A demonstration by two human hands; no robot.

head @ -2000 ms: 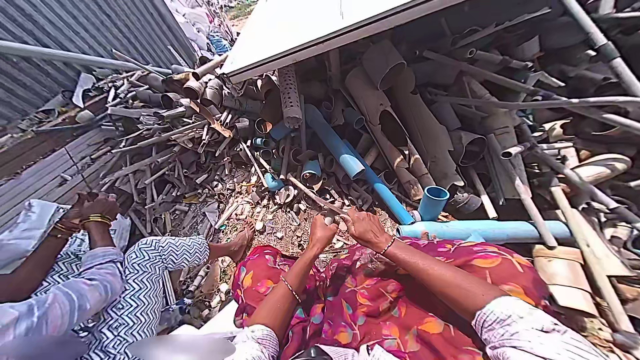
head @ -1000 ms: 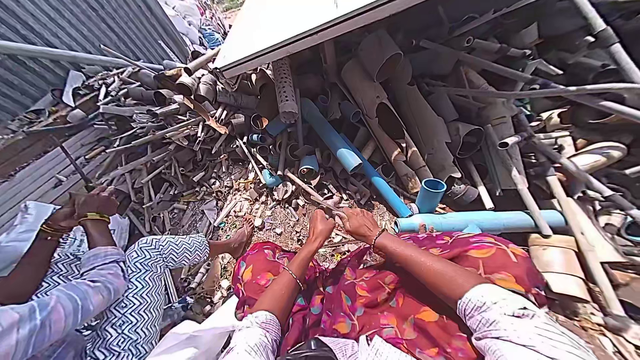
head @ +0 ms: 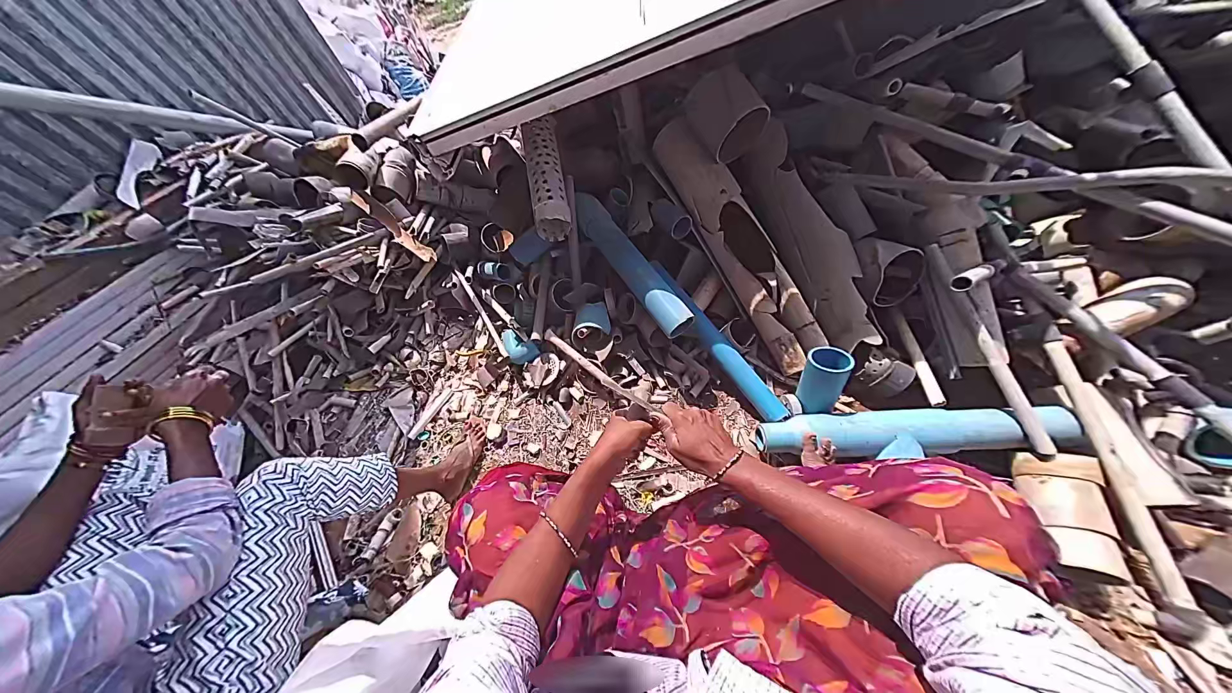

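Observation:
My left hand (head: 624,435) and my right hand (head: 695,441) meet above my lap, over the red patterned cloth. Between them both hands grip the near end of a thin stick-like piece (head: 595,371), perhaps a narrow pipe, which slants away up and to the left. A small dark thing shows at my left fingers; what it is I cannot tell. Past my hands lie a long blue pipe (head: 635,265), a short upright blue pipe piece (head: 825,379) and a light-blue pipe (head: 948,431) lying crosswise on the right.
A co-worker's hands (head: 154,414) are close together at the left. Grey pipe scraps (head: 327,192) are heaped behind, with more large pipes (head: 808,250) at the right. A white panel (head: 577,48) overhangs the heap. Corrugated sheet metal (head: 173,58) stands at the far left.
The dark rod that stood up from the co-worker's hands a second ago no longer shows there. My own hands have stayed nearly in place on the thin piece.

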